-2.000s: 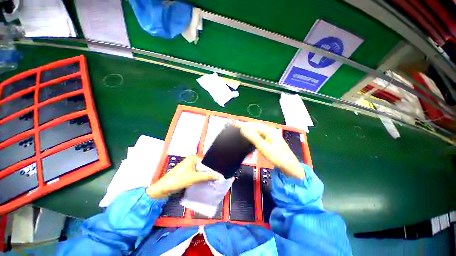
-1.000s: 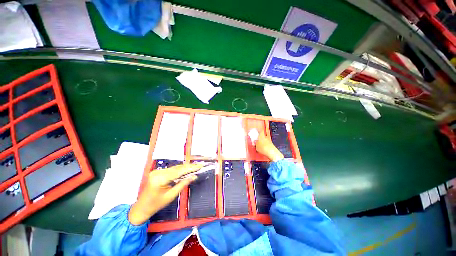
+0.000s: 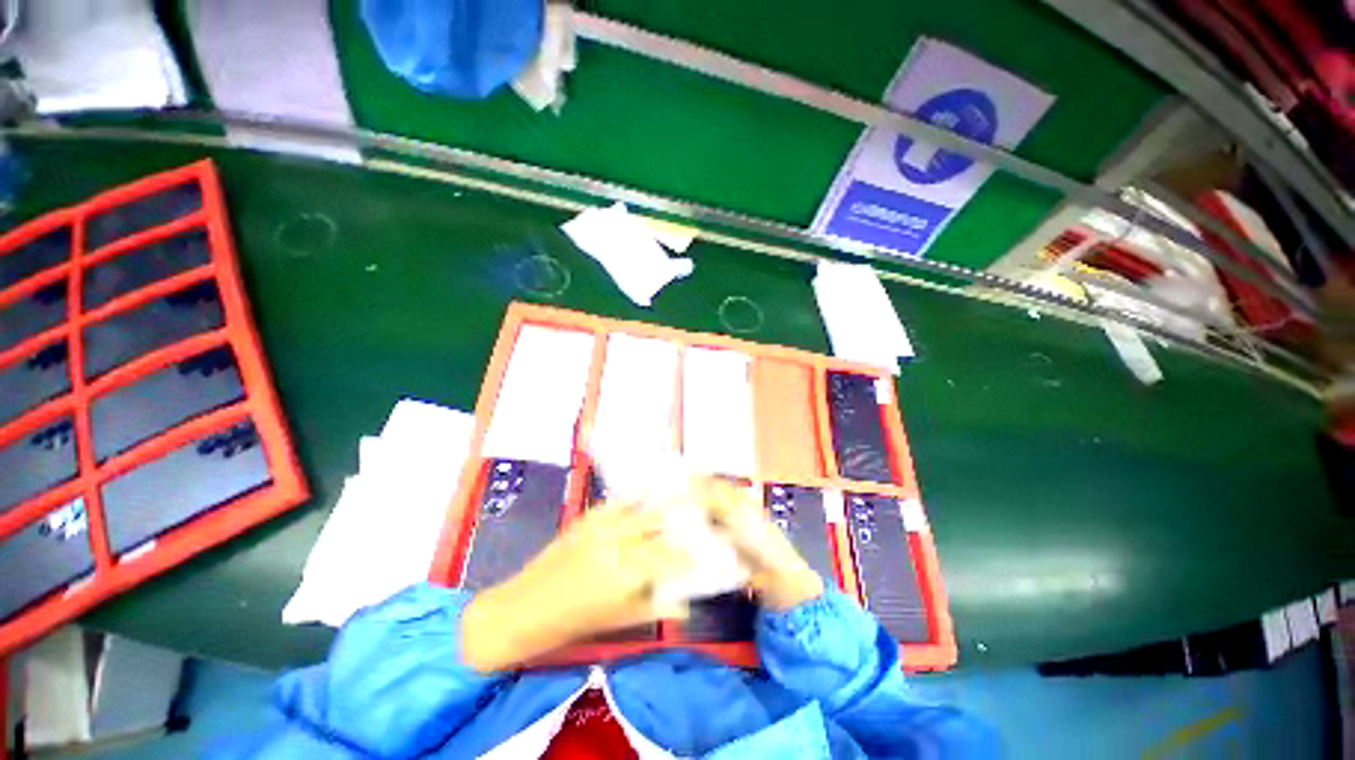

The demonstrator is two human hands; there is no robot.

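The red tray (image 3: 929, 601) lies in front of me, with white sheets (image 3: 543, 394) over three upper pockets. The fourth upper pocket shows bare orange, and the fifth holds a dark panel (image 3: 858, 428). Dark panels also lie in the lower row, partly hidden by my hands. My left hand (image 3: 587, 576) and my right hand (image 3: 755, 546) are together over the lower middle pockets, blurred, around a white sheet (image 3: 702, 552). Both seem closed on it; the fingertips are not clear.
A loose white sheet stack (image 3: 390, 512) lies left of the tray. Another red tray (image 3: 250, 349) with dark panels is at far left. A crumpled white paper (image 3: 632, 256) and a white strip (image 3: 862, 315) lie behind the tray. A metal rail (image 3: 491, 175) runs along the back.
A dark panel was between my hands two seconds ago and is not visible there now. Since one second ago, my right hand has left the bare pocket and met my left hand at the sheet.
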